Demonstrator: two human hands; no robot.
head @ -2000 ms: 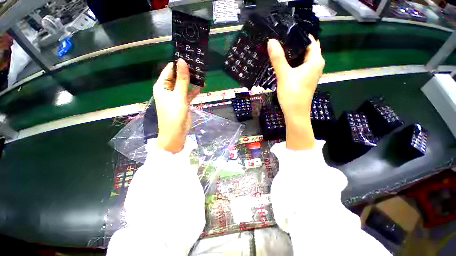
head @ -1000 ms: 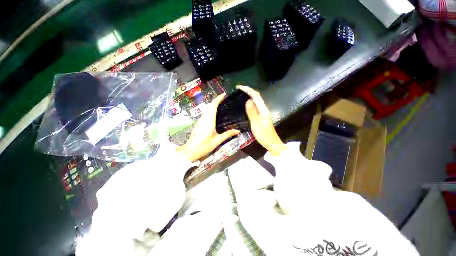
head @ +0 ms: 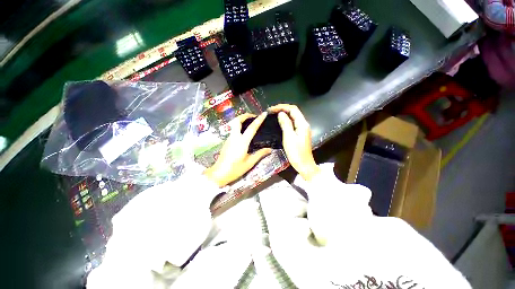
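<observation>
A black keypad stack (head: 265,134) is between my two hands, low over the near edge of the printed work mat (head: 230,107). My left hand (head: 238,151) holds its left and near side. My right hand (head: 295,138) holds its right side, fingers over the far edge. The hands hide most of the stack. Waiting keypad piles (head: 326,51) with white-dotted tops stand beyond and to the right of the hands. A clear plastic bag (head: 169,104) with a white label and a dark rounded thing inside lies left of my hands.
The green conveyor belt (head: 152,28) runs beyond a pale printed edge strip (head: 127,69). A white box (head: 449,17) lies at the bench's far right. An open cardboard box (head: 415,180) with dark items stands below the bench, near a red stool (head: 449,107).
Two seconds ago both hands were raised over the belt with separate keypads; now they are together around one stack near my body. Since one second ago, the hands have moved only slightly.
</observation>
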